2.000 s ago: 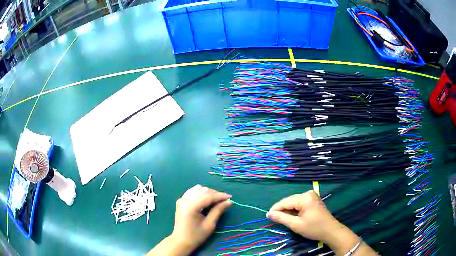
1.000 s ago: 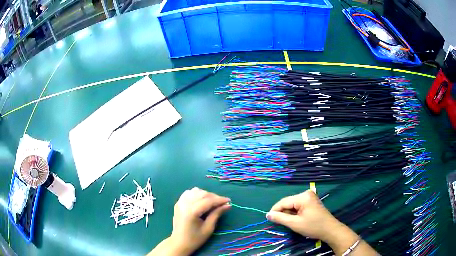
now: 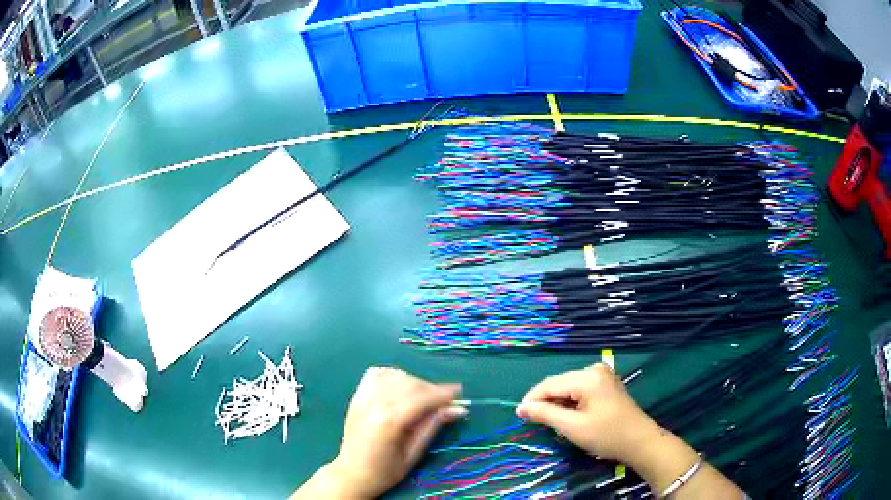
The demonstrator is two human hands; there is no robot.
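A thin green core wire (image 3: 491,402) is stretched between my two hands at the lower middle. My left hand (image 3: 399,427) pinches its left end between thumb and fingers; the fingertips are blurred, and a whitish bit shows there that I cannot make out clearly. My right hand (image 3: 586,412) pinches the wire on its right side. Loose red, blue, green and white core wires (image 3: 484,463) fan out below and between my hands. A loose pile of white marker tubes (image 3: 259,398) lies left of my left hand.
Bundled black multi-core cables (image 3: 664,190) lie at the right. A white sheet (image 3: 239,254) bears one black cable. A blue bin (image 3: 469,57) stands at the back, a small fan (image 3: 66,335) on a blue tray at left, a red tool (image 3: 858,166) at right, another blue tray (image 3: 740,63) upper right.
My left hand has turned slightly and its fingertips are now blurred. The visible green wire between my hands is shorter and more level. The view has shifted a little.
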